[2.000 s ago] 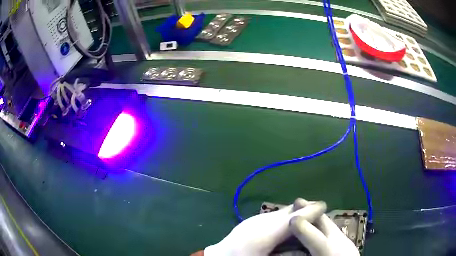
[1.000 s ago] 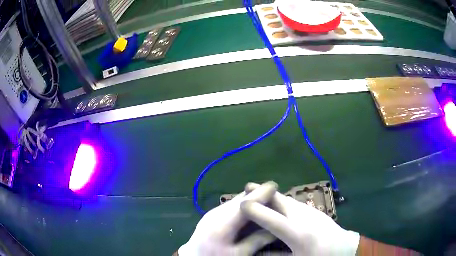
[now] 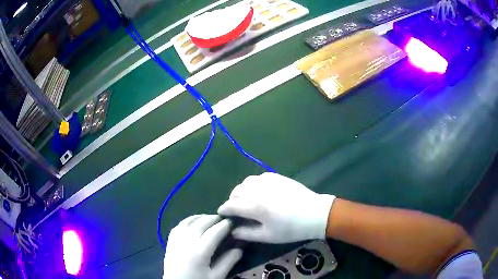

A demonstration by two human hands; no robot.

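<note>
My left hand (image 3: 196,248), in a white knit glove, is at the bottom centre, cut off by the lower edge. My right hand (image 3: 276,210), also gloved, reaches in from the right, its fingertips close to the left ones. Any small part between the fingers is hidden. A grey metal jig plate (image 3: 326,255) with dark round spoked openings lies just below my right hand, partly cut off and partly covered. Blue air tubing (image 3: 185,182) splits in a Y and runs down to behind both hands. The fixture at its ends is hidden.
A film-wrapped tan pack (image 3: 355,62) lies beyond my right hand, near a glaring lamp (image 3: 427,56). Another lamp (image 3: 72,252) glows lower left. A white pocketed tray (image 3: 267,19) holds a red-and-white round item (image 3: 221,27). Loaded jig plates (image 3: 334,35) lie behind the pack.
The view has swung right and tilted. My hands have uncrossed, with the right forearm now in view. The base fixture is now hidden, and the spoked jig plate has come into view.
</note>
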